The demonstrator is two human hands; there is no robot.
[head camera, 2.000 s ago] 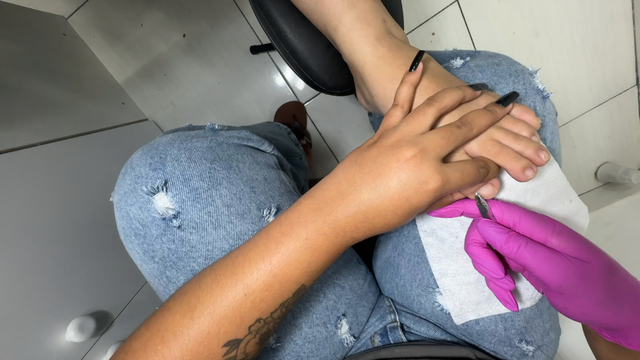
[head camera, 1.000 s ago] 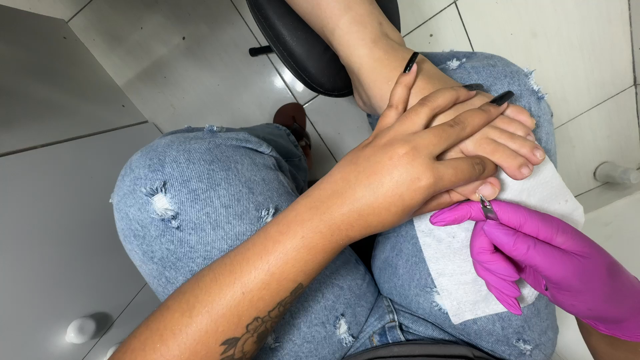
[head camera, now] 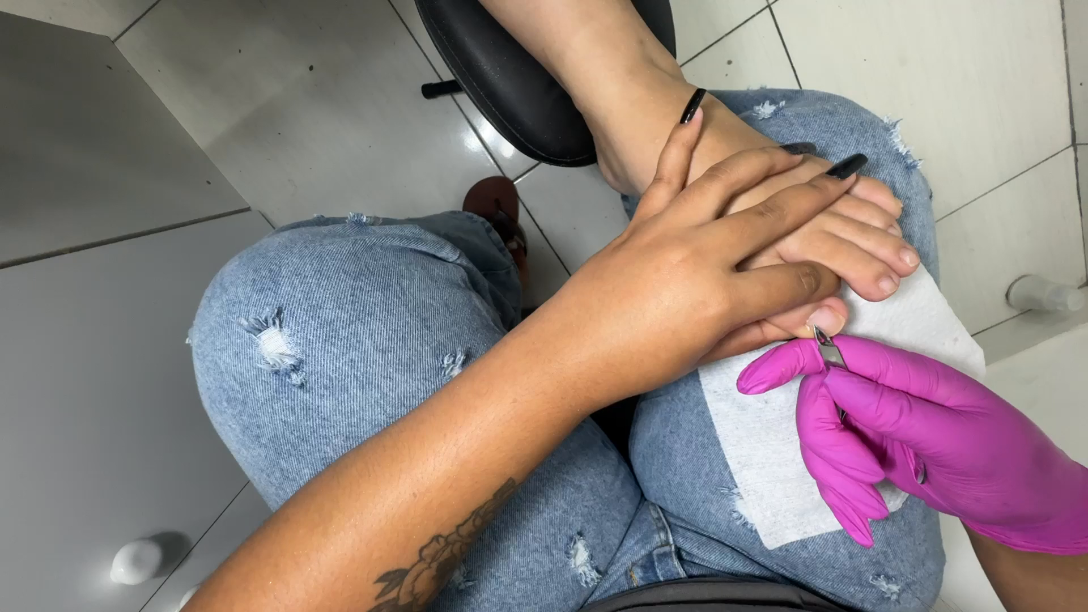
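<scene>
Another person's bare foot (head camera: 646, 127) rests on my right thigh over a white paper towel (head camera: 756, 476). My left hand (head camera: 688, 263), bare with long black nails, lies across the top of the foot and holds it by the big toe (head camera: 826, 316). In a magenta glove, my right hand (head camera: 918, 425) is closed around metal cuticle nippers (head camera: 830, 350). The nippers' tip is at the edge of the big toenail. Most of their handles are hidden in the glove.
My legs in ripped jeans (head camera: 357, 340) fill the middle. A black padded seat (head camera: 518, 93) stands beyond, near the ankle. Grey cabinet fronts with a white knob (head camera: 136, 561) are at left. A brown sandal (head camera: 493, 204) shows on the tiled floor, and a whitish cylindrical object (head camera: 1044, 294) at right.
</scene>
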